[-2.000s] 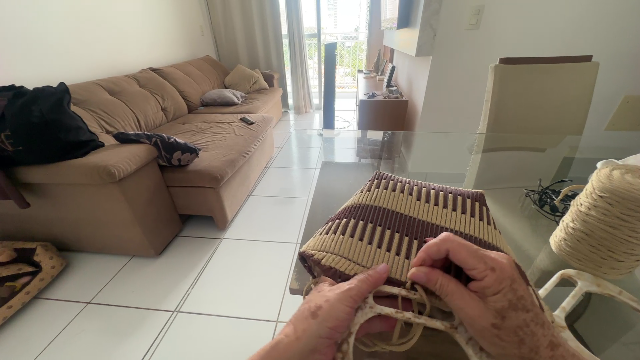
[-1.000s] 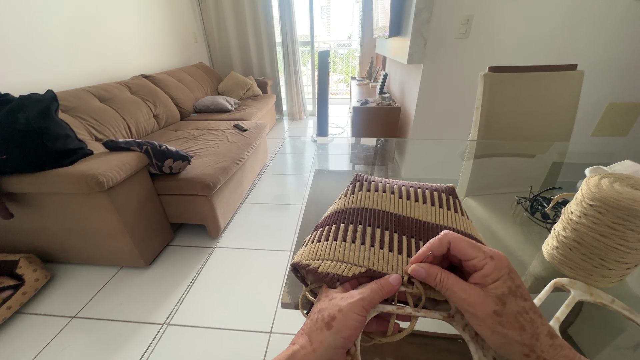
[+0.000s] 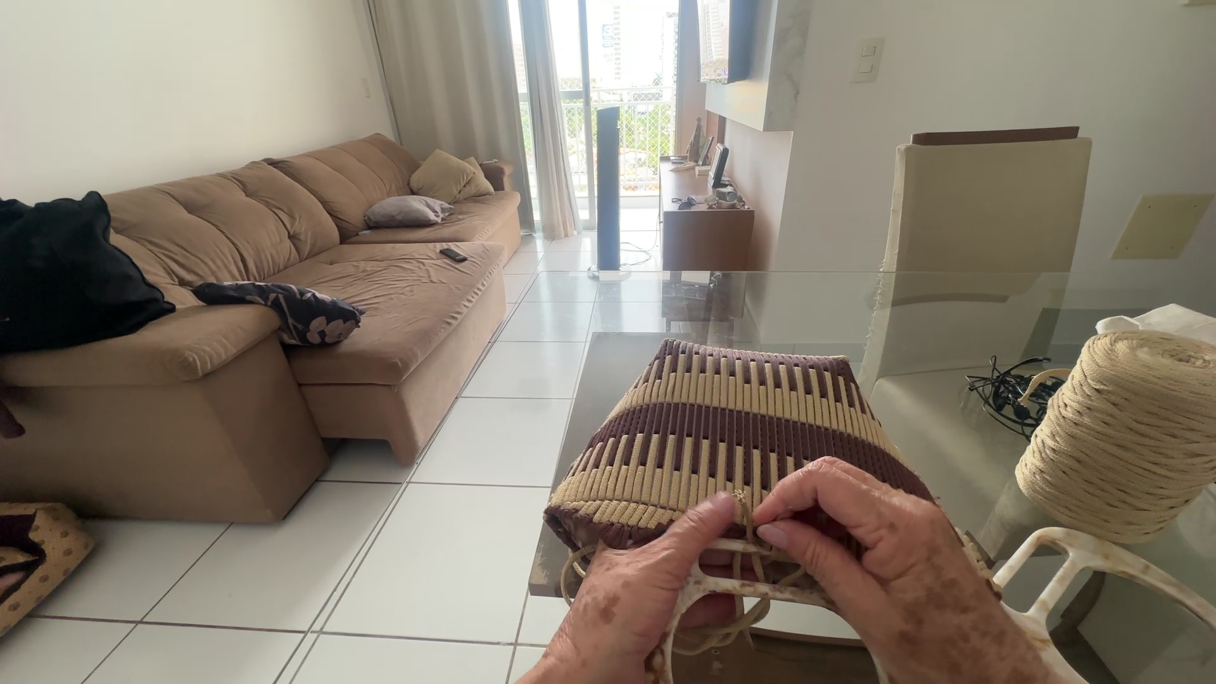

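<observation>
A woven cord bag in beige and dark maroon stripes (image 3: 750, 427) lies at the edge of a glass table. My left hand (image 3: 646, 579) grips the bag's near edge along with a white, brown-marked frame-like handle (image 3: 698, 594), its thumb on top. Pinched between the thumb and forefinger of my right hand (image 3: 874, 560) is a thin beige cord (image 3: 746, 518) at that edge. Loose loops of the cord hang below, between the hands. A second, similar white handle (image 3: 1073, 560) sticks out to the right of my right hand.
A large spool of beige cord (image 3: 1126, 427) stands on the glass table (image 3: 807, 313) at the right, beside a tangle of black cable (image 3: 1012, 394). A beige chair (image 3: 988, 218) is behind the table. Left of it are a brown sofa (image 3: 399, 304) and a pet bed (image 3: 38, 560).
My right hand has stayed close to the bag's near edge, its fingers shifting slightly around the cord. My left hand keeps its hold.
</observation>
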